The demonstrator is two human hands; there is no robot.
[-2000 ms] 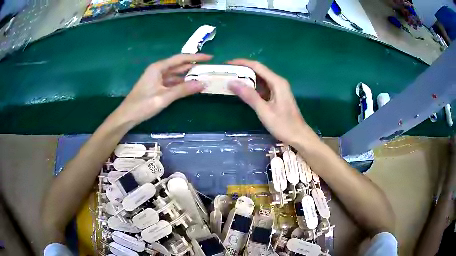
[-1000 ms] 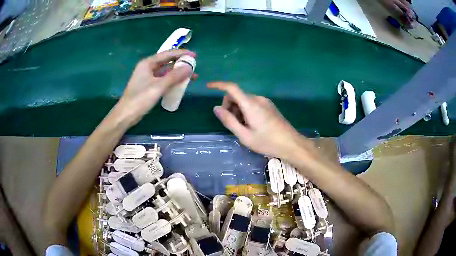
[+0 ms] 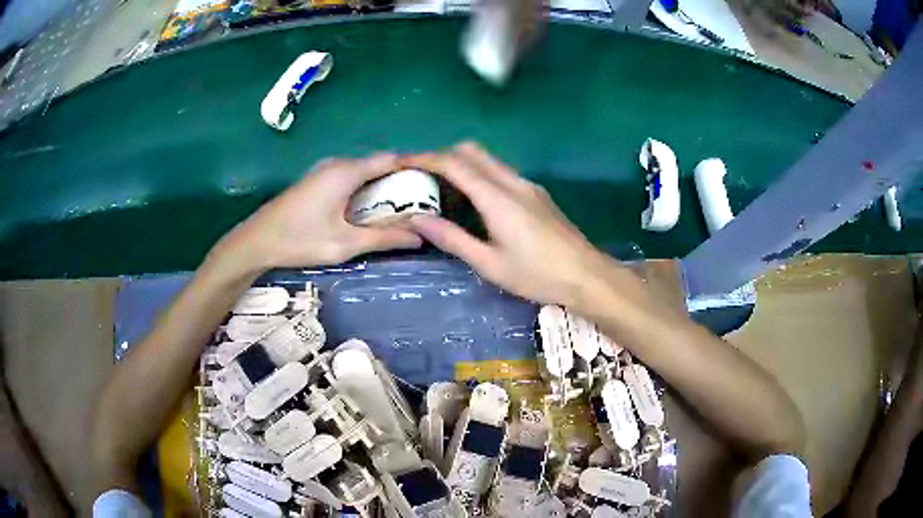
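Note:
A white rounded device (image 3: 400, 194) with an uneven dark seam along its lower side is held between both hands, just beyond the tray's far edge. My left hand (image 3: 304, 218) grips its left end, with the thumb below. My right hand (image 3: 501, 223) curls round its right end, fingertips meeting the left hand's over the top. The fingers hide both ends. The parts tray (image 3: 405, 314) lies in front, heaped at the sides and near part with cream oval plates (image 3: 275, 392) on sprues and covers with dark windows (image 3: 482, 439).
The green belt (image 3: 567, 132) carries an open housing (image 3: 297, 89) at left, another open housing (image 3: 660, 185) at right, and a white unit (image 3: 712, 194) beside it. A grey post (image 3: 820, 182) slants at right. A blurred pale object (image 3: 493, 46) is over the belt's far side.
The device has gone from my left hand alone, upright, to both hands, lying across and nearer the tray. The belt housings have shifted left. The blurred object has appeared at the far side.

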